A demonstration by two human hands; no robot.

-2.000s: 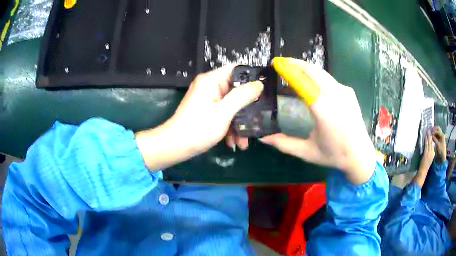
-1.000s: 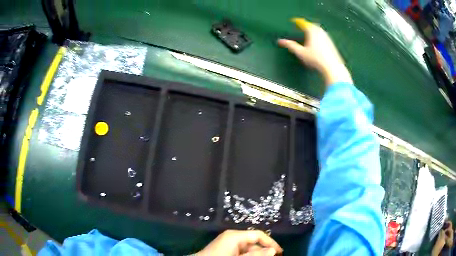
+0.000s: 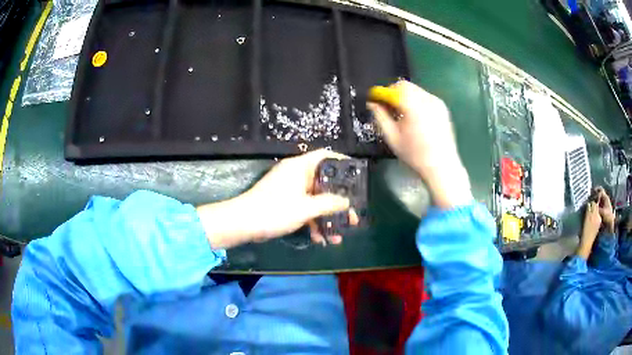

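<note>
My left hand (image 3: pixel 284 197) holds a black plastic housing (image 3: pixel 343 182) in front of the tray's near edge, thumb on its face and fingertips beneath. My right hand (image 3: pixel 416 128), with a yellow finger cot (image 3: pixel 385 96) on the index finger, is over the rightmost section of the black compartment tray (image 3: pixel 208 149). Its thumb and index finger are close together; whether a small part is between them cannot be told. Small silver nuts or rings (image 3: pixel 305 119) are heaped in the two right sections, with a few scattered in the others. A yellow disc (image 3: pixel 99 58) lies in the leftmost section.
A crinkled clear sheet (image 3: pixel 52 69) lies left of the tray. A pale rail (image 3: pixel 457 47) and green belt (image 3: pixel 499 28) run beyond. At right are a blister tray (image 3: pixel 511 118), a white sheet (image 3: pixel 549 156), a red patch (image 3: pixel 511 178) and another person's hands (image 3: pixel 599 211). A red object (image 3: pixel 409 298) is below the bench.
My right hand has come back from the belt to the tray's right section. My left hand now shows a housing in its grip. The view has shifted, so the tray appears higher.
</note>
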